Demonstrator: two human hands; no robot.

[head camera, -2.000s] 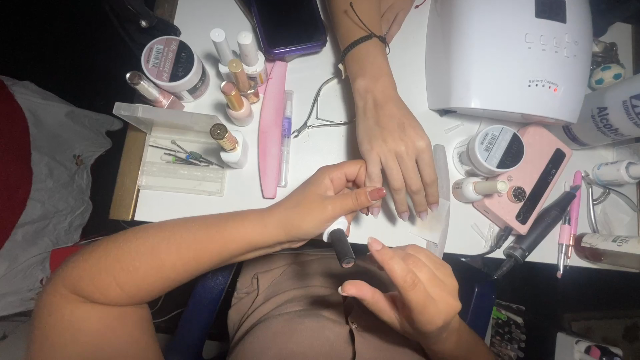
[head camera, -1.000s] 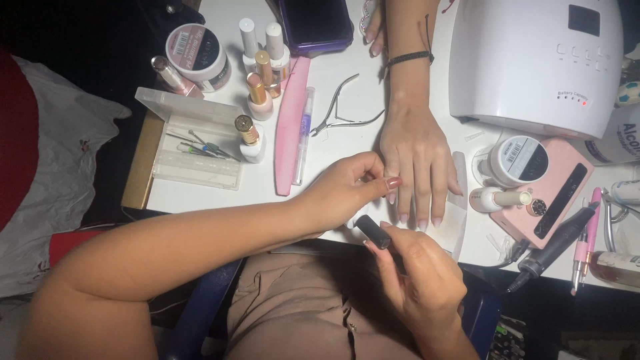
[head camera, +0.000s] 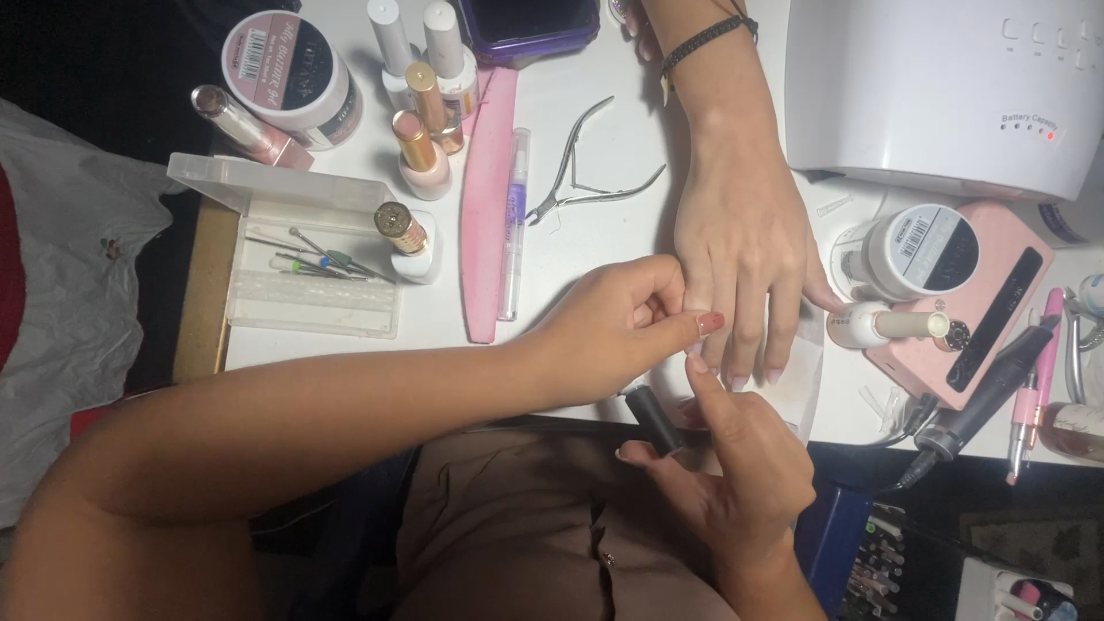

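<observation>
My left hand (head camera: pixel 608 332) comes in from the left and pinches a fingertip of another person's hand (head camera: pixel 746 246), which lies palm down on the table. My right hand (head camera: pixel 746 461) is below it with its fingers apart. Its index fingertip meets that same fingertip, and its thumb is beside the black cap (head camera: pixel 653 421) of a small bottle. The bottle's body is mostly hidden under my left hand. A pair of metal cuticle nippers (head camera: pixel 573 177), a pink nail file (head camera: pixel 489 216) and a slim clear pen with purple liquid (head camera: pixel 515 224) lie to the left of the other person's hand.
A clear case of drill bits (head camera: pixel 315 302), nail polish bottles (head camera: pixel 423 164) and a gel jar (head camera: pixel 289 78) stand on the left. Rightward are a white nail lamp (head camera: pixel 914 95), another jar (head camera: pixel 923 250), a pink nail drill unit (head camera: pixel 975 345) and its dark handpiece (head camera: pixel 987 392). A purple-cased phone (head camera: pixel 530 30) lies at the top.
My right hand had its fingers at the black cap one second ago; now its index finger is extended to the other person's fingertip. My left hand keeps its pinch there.
</observation>
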